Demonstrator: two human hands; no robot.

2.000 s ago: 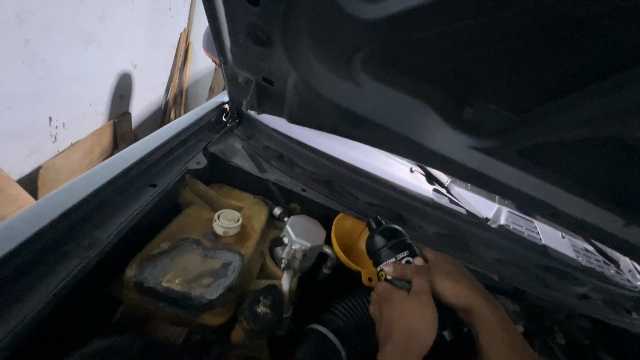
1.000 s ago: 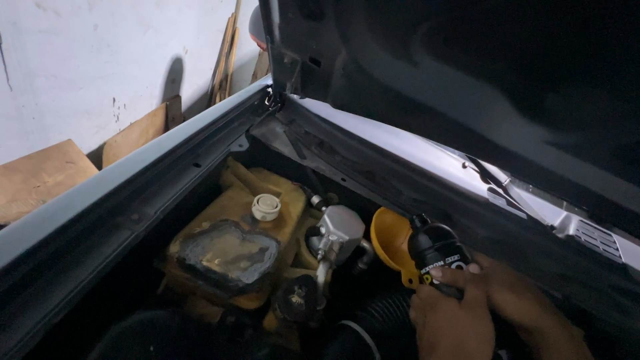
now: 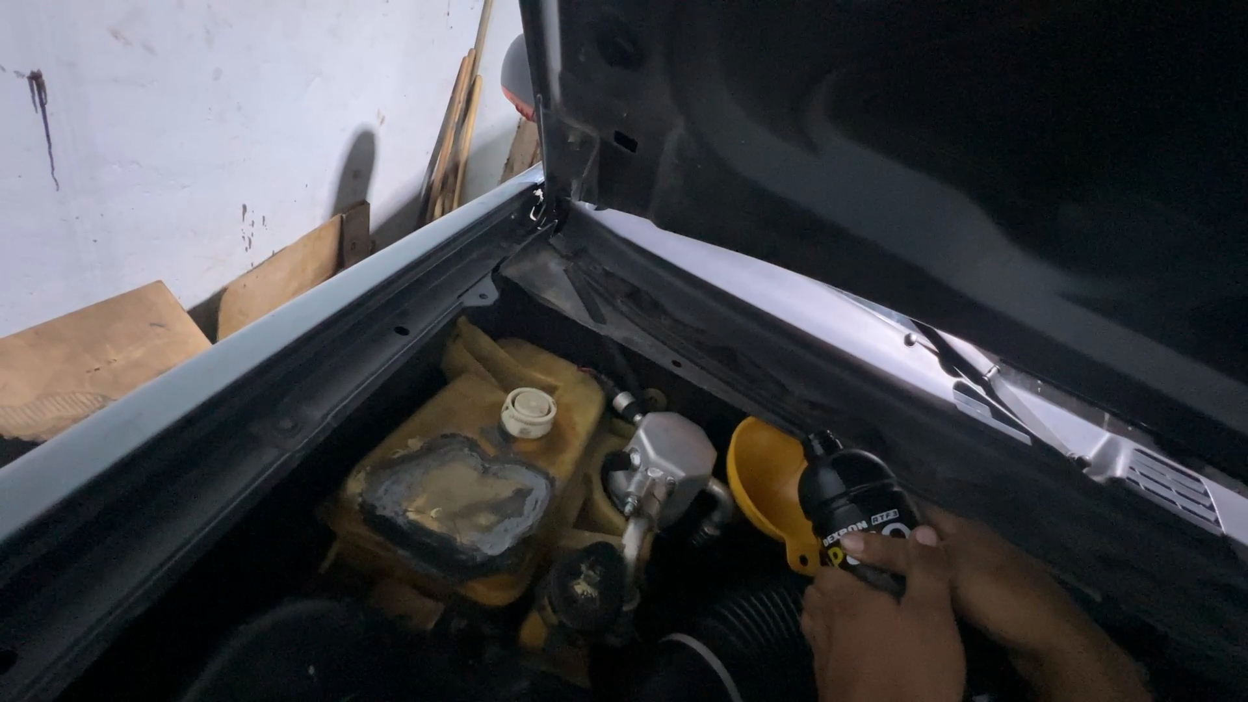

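A black plastic fluid bottle (image 3: 853,497) is tilted with its neck over the rim of a yellow plastic funnel (image 3: 770,478) in the engine bay. My left hand (image 3: 882,624) grips the bottle's lower part from the near side. Behind it, my right hand (image 3: 1014,585) is against the bottle's far side, its fingers largely hidden. The bottle's mouth points up and left; whether fluid flows cannot be seen. The funnel's lower end is out of sight. Left of the funnel are a silver metal fitting (image 3: 673,453) and a yellowed plastic reservoir (image 3: 575,390) with a white cap (image 3: 528,412).
The raised hood (image 3: 877,146) overhangs the bay from the upper right. A ribbed black air hose (image 3: 760,624) and a round black cap (image 3: 588,588) lie near the hands. The fender edge (image 3: 292,331) runs along the left, with cardboard pieces (image 3: 97,351) by the wall beyond.
Both hands keep hold of the bottle at the funnel. The view has shifted somewhat; nothing else has plainly changed.
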